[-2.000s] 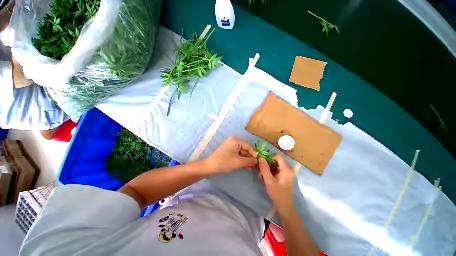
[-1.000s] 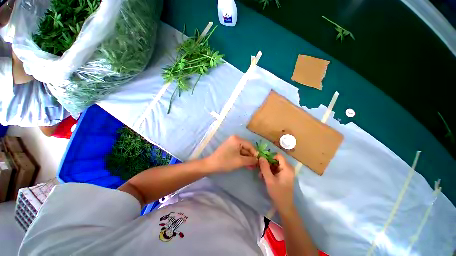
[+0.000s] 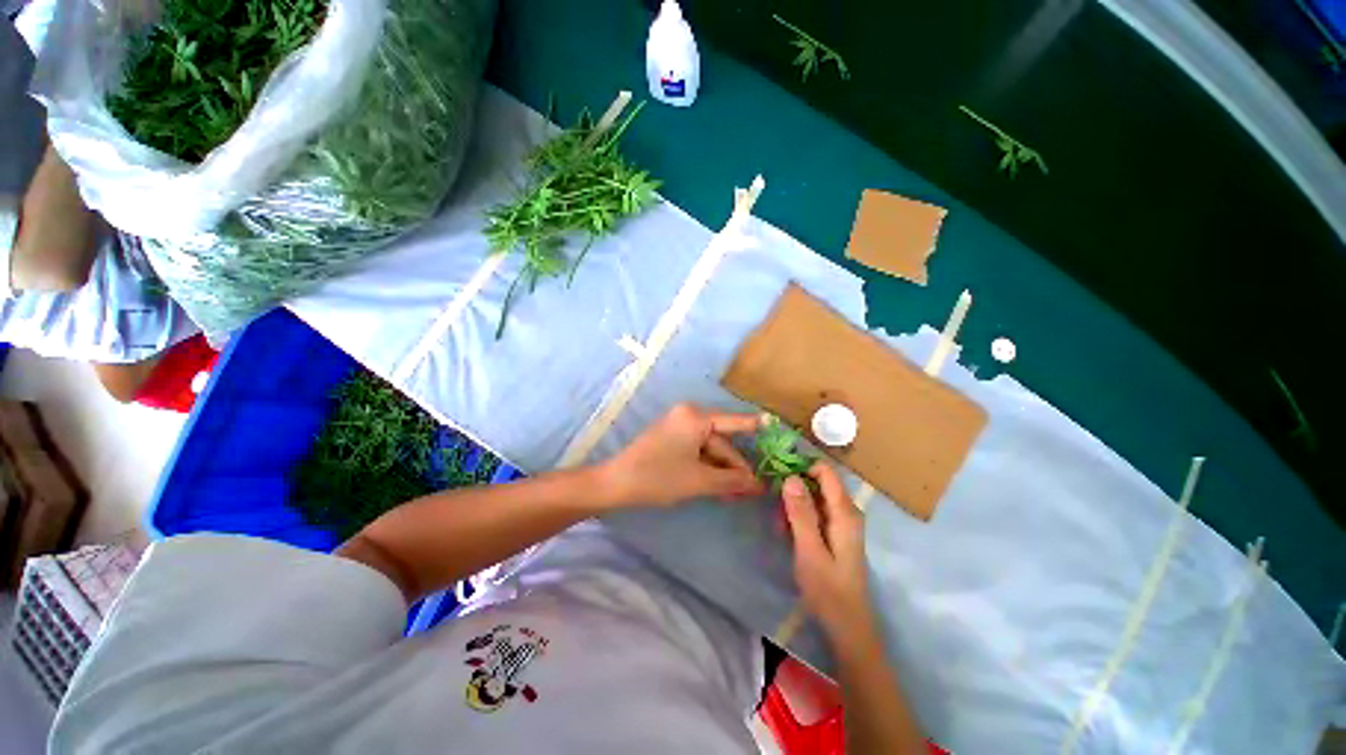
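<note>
A small green leaf sprig [image 3: 780, 449] is held between my two hands, just left of the glue cap. My left hand [image 3: 691, 456] has its thumb and index finger at the sprig's left and upper edge. My right hand [image 3: 827, 528] pinches the sprig from the lower right. The white glue cap [image 3: 834, 425] lies on the brown cardboard pad [image 3: 901, 428]. The fingers hide part of the sprig.
A stemmed sprig bunch [image 3: 568, 199] lies beyond my left hand. A clear bag of leaves [image 3: 340, 162] and a blue crate [image 3: 222, 472] are at the left. A glue bottle [image 3: 672, 59], cardboard scrap [image 3: 896, 235] and white disc [image 3: 1004, 350] lie beyond the pad. Sprigs [image 3: 1007, 145] lie on the belt.
The fingers have shifted on the sprig; the left index finger is straighter and more of the leaves shows. Another sprig shows more fully on the belt. The view has shifted slightly.
</note>
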